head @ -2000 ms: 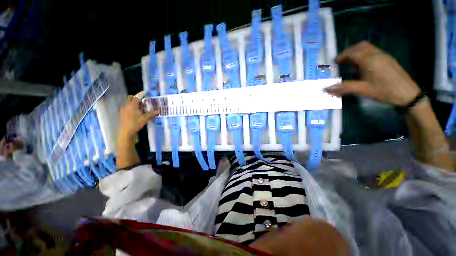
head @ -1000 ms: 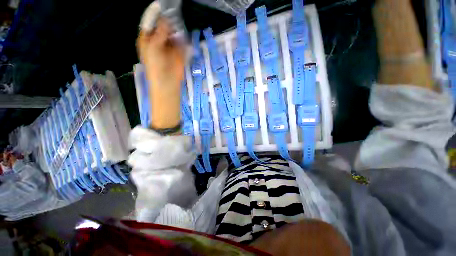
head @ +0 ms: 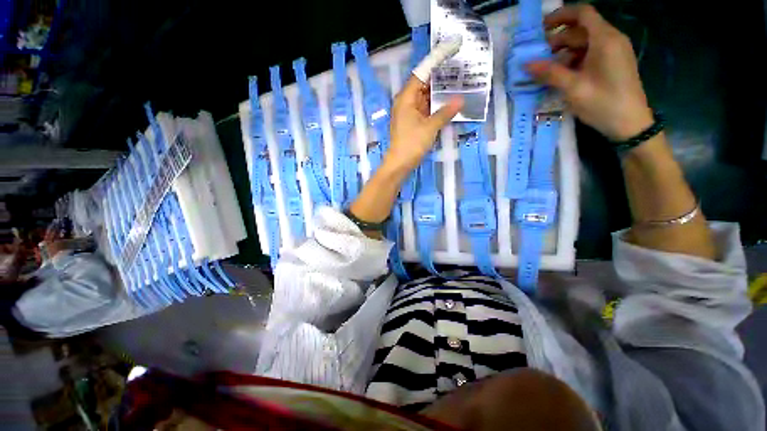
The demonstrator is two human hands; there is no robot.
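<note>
A white foam tray (head: 568,244) lies in front of me with two rows of light-blue digital watches, straps hanging past its edges. My left hand (head: 414,126), a white finger cot (head: 437,61) on one finger, holds a printed barcode label strip (head: 464,76) over the tray's upper right part. The strip runs out at the picture's top edge. My right hand (head: 607,71) has its thumb and fingers on the case of the top right watch (head: 530,63). I cannot tell whether a label is between the fingers.
A stack of white trays (head: 210,194) with blue watches stands at the left, a label strip (head: 156,202) across it. Another person's sleeve (head: 71,290) and hand are at the far left. The dark-green bench (head: 622,223) shows around my tray.
The label strip, stretched across the tray two seconds ago, is now held up in my left hand. My left hand has moved right, and my right hand has come onto the top right watch.
</note>
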